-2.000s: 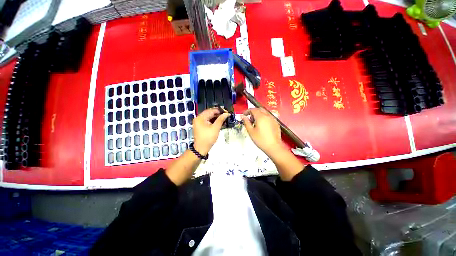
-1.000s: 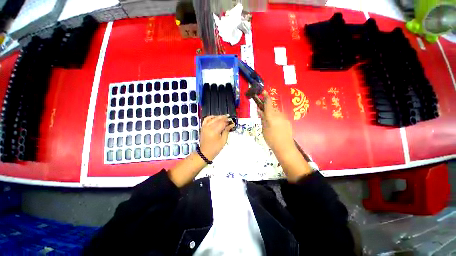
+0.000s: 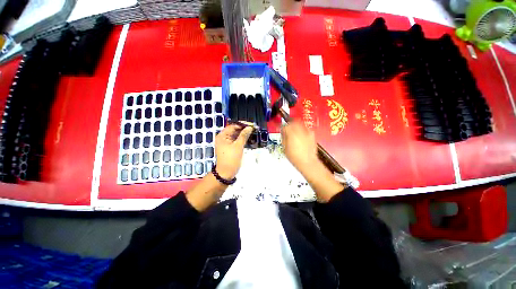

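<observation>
Several glossy black tubes [image 3: 247,108] lie side by side, their far ends in the blue bin [image 3: 225,90] and their open ends toward me. My left hand [image 3: 229,151] is at the left tube's near end, pinching a small dark piece [image 3: 242,123] in its fingertips; its exact shape is unclear. My right hand [image 3: 299,145] is blurred, right of the tube ends, over the hammer's brown handle [image 3: 330,159]. Its fingertips are unclear, so I cannot tell if it holds anything. The hammer's dark head lies right of the bin and its pale-wrapped grip end points toward the front edge.
A pale tray [image 3: 172,135] with rows of dark ovals lies left. A black-blue tool [image 3: 283,84] lies beside the bin. A metal post [image 3: 233,31] and white rag [image 3: 261,31] are behind. Large tube stacks [image 3: 447,90] stand at both sides. A pale pad [image 3: 266,176] lies in front.
My right hand has moved from near the hammer's head back toward me. My left hand has shifted slightly left, uncovering more tube ends.
</observation>
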